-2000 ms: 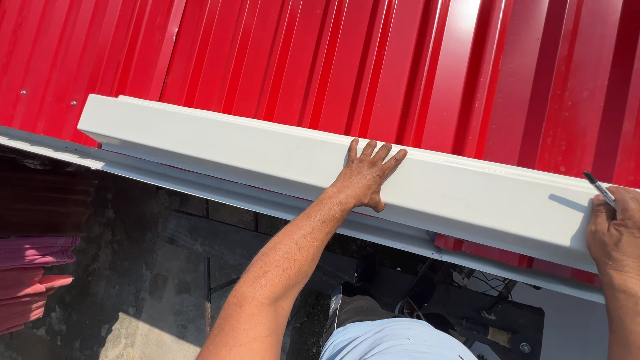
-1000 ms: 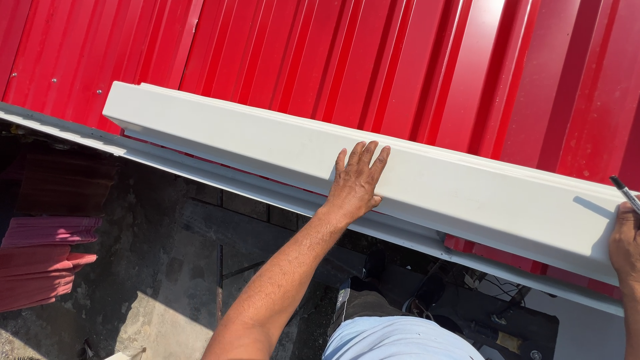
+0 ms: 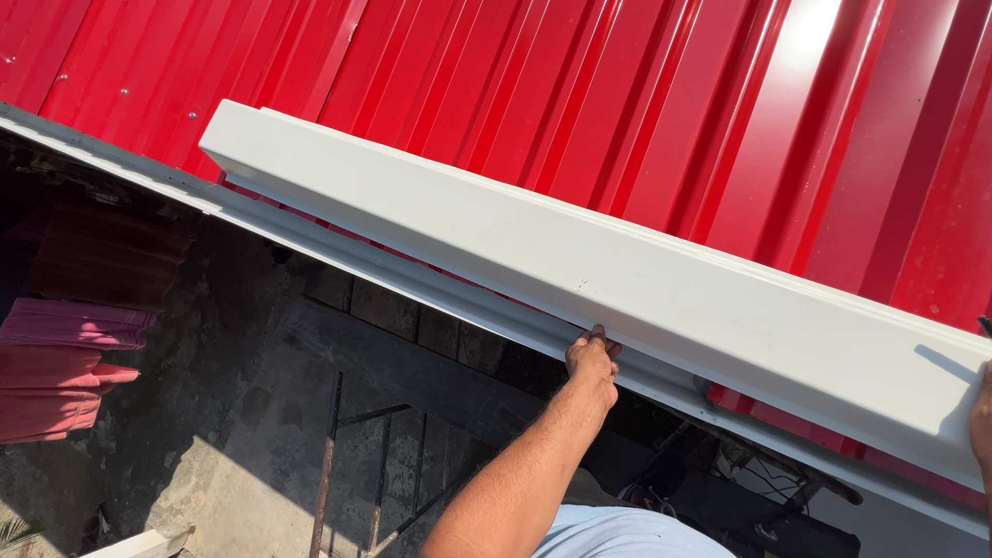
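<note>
A long white metal gutter length (image 3: 480,217) lies slantwise over the lower part of the red corrugated roofing sheets (image 3: 496,93). My left hand (image 3: 594,358) is at its lower edge near the middle, fingertips curled against that edge; whether they grip it is hard to see. Below runs a second pale metal channel (image 3: 325,246) along the roof's edge. At the right border only a part of my right hand (image 3: 982,422) shows, by the white length, with the dark tip of a pen-like tool (image 3: 985,325) above it. Its fingers are mostly cut off by the frame.
Beyond the roof edge the view drops to a concrete floor (image 3: 240,488) far below. A dark metal frame of rods (image 3: 329,457) stands there. Pink and red cloths (image 3: 54,387) hang at the lower left. Screw heads dot the roofing at the upper left.
My left hand has moved from the top face of the white length, where it lay with spread fingers, down to the lower edge. My right hand is now mostly out of the frame.
</note>
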